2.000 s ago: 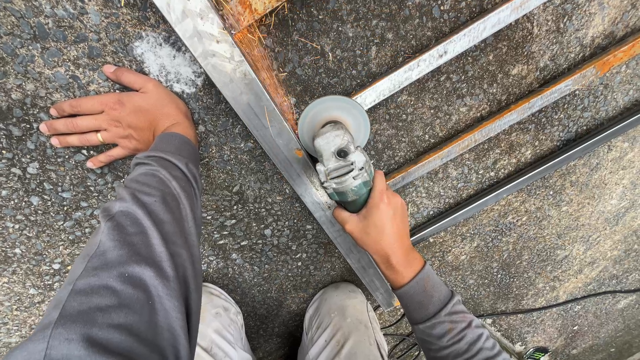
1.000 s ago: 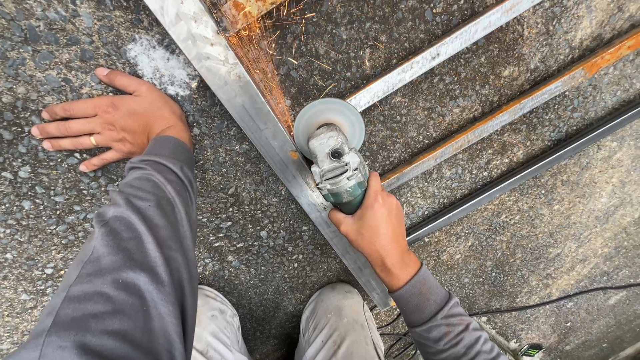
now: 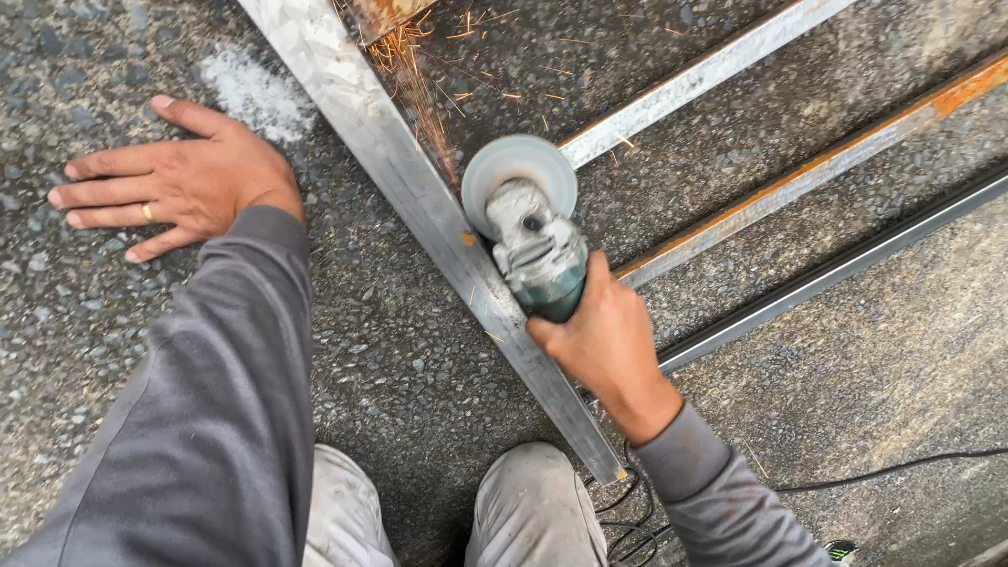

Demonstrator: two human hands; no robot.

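Observation:
My right hand (image 3: pixel 610 339) grips the green body of an angle grinder (image 3: pixel 543 260), whose grey head carries a round disc (image 3: pixel 520 177) at the right edge of a long grey metal bar (image 3: pixel 425 201). Orange sparks fly from the disc toward the upper left, along the bar's edge. The bar runs diagonally from the top to my knees and has a small rust spot beside the disc. To its left, my left hand (image 3: pixel 189 181) lies with fingers spread on the rough asphalt, a ring on one finger. It holds nothing. The disc's contact point is hidden.
Two rust-edged metal bars (image 3: pixel 709 79) (image 3: pixel 811 181) and a dark metal bar (image 3: pixel 835 268) extend to the upper right. A rusty metal piece (image 3: pixel 386 16) lies at the top. White powder (image 3: pixel 256 90) marks the asphalt by my left hand. A black cable (image 3: pixel 890 470) coils near my right knee.
Sparks have grown and spread farther across the ground at the top than two seconds ago. Both hands stay in nearly the same places, the right one still on the grinder.

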